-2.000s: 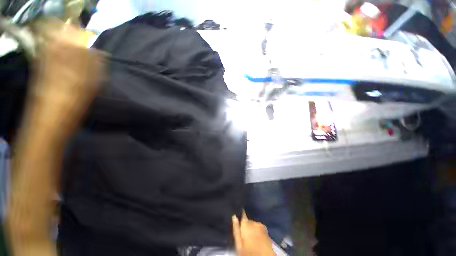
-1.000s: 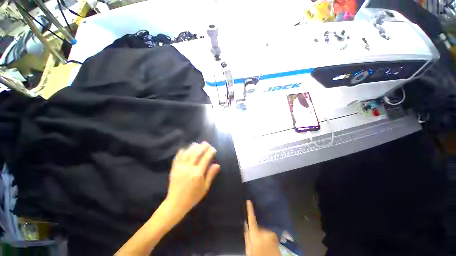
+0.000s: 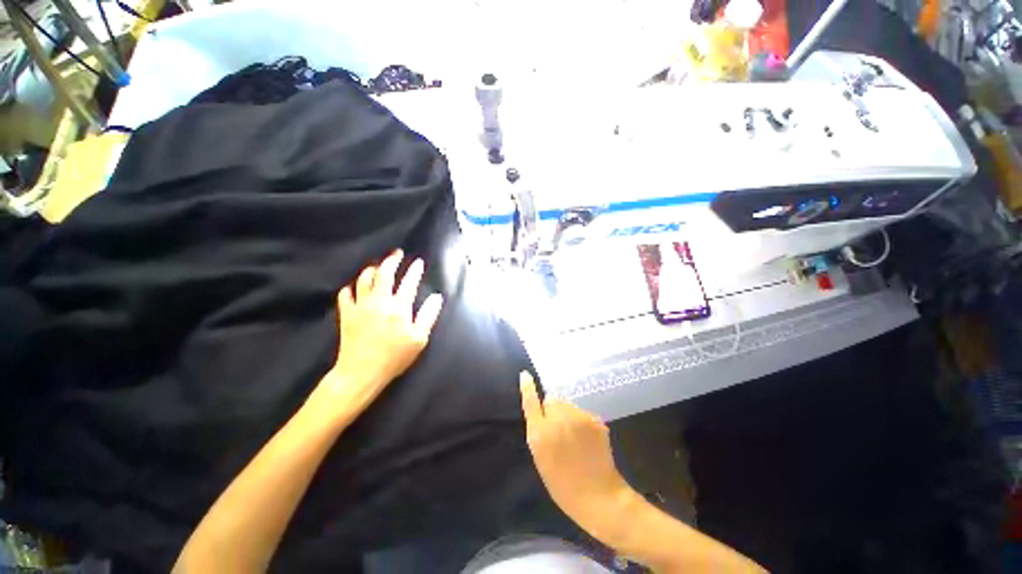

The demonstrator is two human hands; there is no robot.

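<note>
A large black fabric garment piece [image 3: 224, 258] covers the left of the table, its right edge running beside the lit needle area. The white sewing machine [image 3: 661, 135] has a blue stripe; its presser foot and needle area is washed out by glare. My left hand [image 3: 381, 320] lies flat on the cloth with fingers spread, left of the needle. My right hand [image 3: 572, 448] is at the cloth's right edge near the table's front, index finger extended; whether it pinches the cloth is hidden.
A smartphone [image 3: 675, 283] and a thin white cable [image 3: 717, 340] lie on the machine bed [image 3: 605, 325]. A ruler strip [image 3: 650, 368] runs along its front. Black cloth [image 3: 807, 448] hangs at right. A tangled black heap [image 3: 263, 81] lies behind. Yellow and red items [image 3: 723, 51] stand behind the head.
My left hand has moved up and left over the cloth, with fingers spread wider. My right hand has moved up along the cloth's edge, and more of its forearm shows.
</note>
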